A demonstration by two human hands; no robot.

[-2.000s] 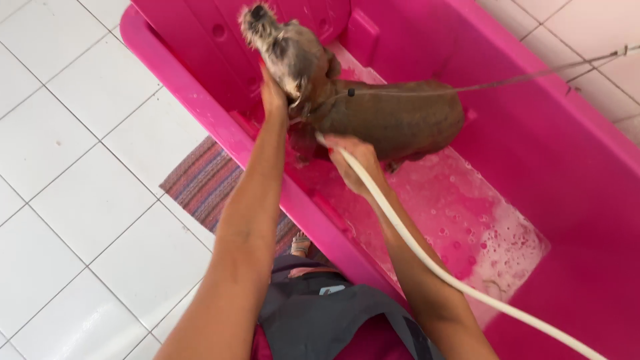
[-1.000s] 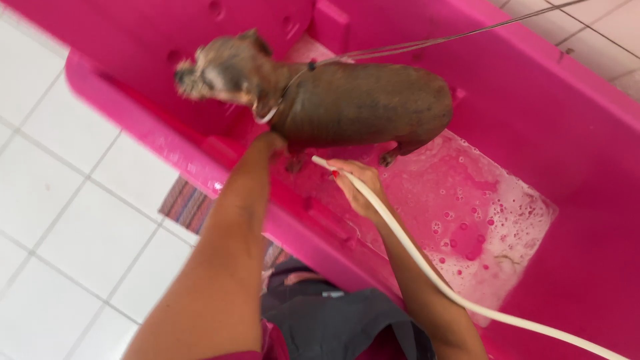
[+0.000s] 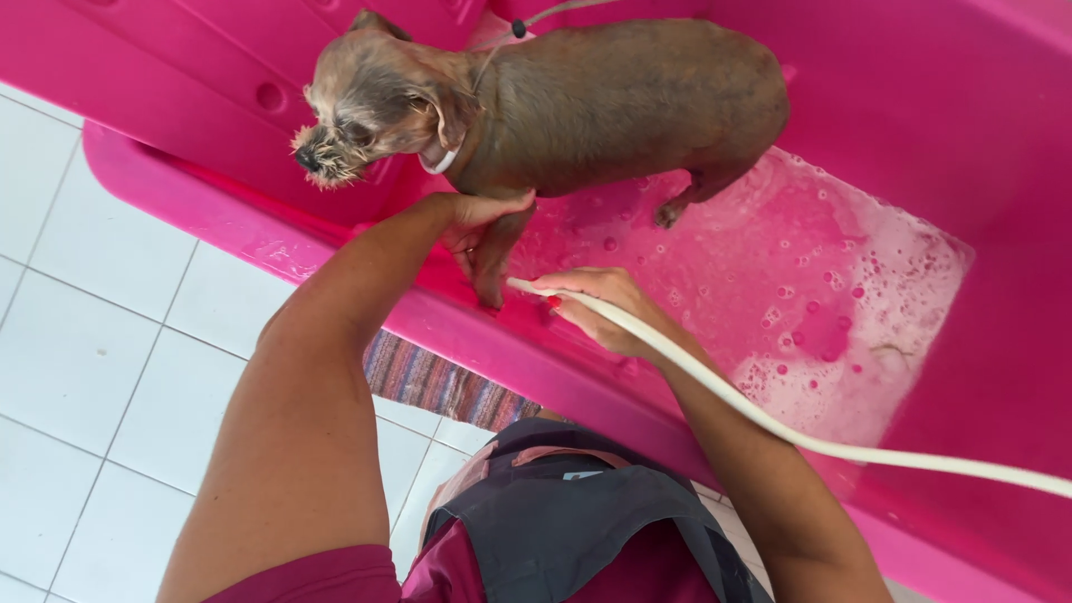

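A wet brown dog (image 3: 620, 109) stands in a pink plastic tub, its head turned to the left, a white collar (image 3: 439, 161) round its neck. My left hand (image 3: 481, 219) is around the dog's front leg (image 3: 501, 251), thumb at the top near the chest; some of its fingers are hidden behind the leg. In my right hand (image 3: 599, 306) is a cream-white hose (image 3: 712, 381), its end pointing at the lower part of that leg. The hose runs along my right forearm to the right edge of the view.
The tub's near rim (image 3: 469, 335) crosses below my forearms. Soapy water (image 3: 804, 276) covers part of the tub floor. A thin leash (image 3: 557, 12) leads from the dog's neck past the top edge. A striped woven mat (image 3: 444, 381) lies on white floor tiles (image 3: 75, 360).
My left hand has gone from the dog's head down to its front leg. The dog's head, raised earlier, is lower. The hose end has moved from the chest to the leg. The view is closer.
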